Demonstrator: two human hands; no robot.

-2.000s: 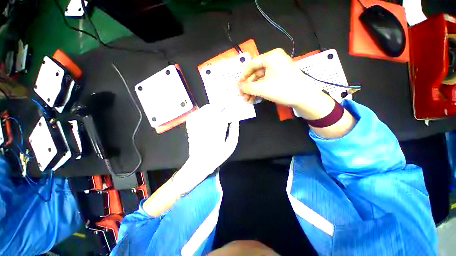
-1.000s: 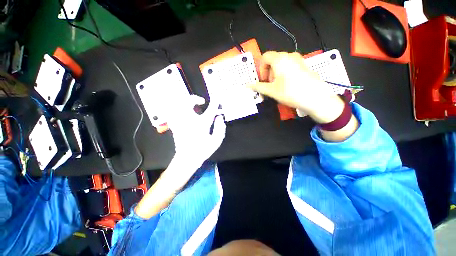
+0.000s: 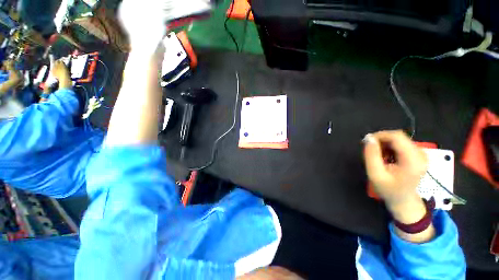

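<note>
My left hand (image 3: 143, 24), in a white glove, is blurred at the upper left and holds a white box (image 3: 189, 8) with a red-orange edge, cut off by the top of the picture. My right hand (image 3: 395, 167), bare with a dark red wrist band, is over the mat at the right with curled fingers. A small white spot shows at a fingertip; I cannot tell whether it is held. Another white box (image 3: 436, 178) lies beside and partly behind this hand, a thin cable across it. A white box (image 3: 263, 119) lies on an orange-red pad at the centre.
A black scanner (image 3: 187, 117) lies left of the centre box, near a thin grey cord. Stacked boxes (image 3: 174, 59) stand at the left. A small white tip (image 3: 330, 129) lies on the mat. A monitor (image 3: 377, 11) is at the back. Another person's arm (image 3: 46, 117) is at far left.
The view has swung left. My left hand has moved far to the upper left with a box in it. The box from between my hands is gone from its place. My right hand is off it.
</note>
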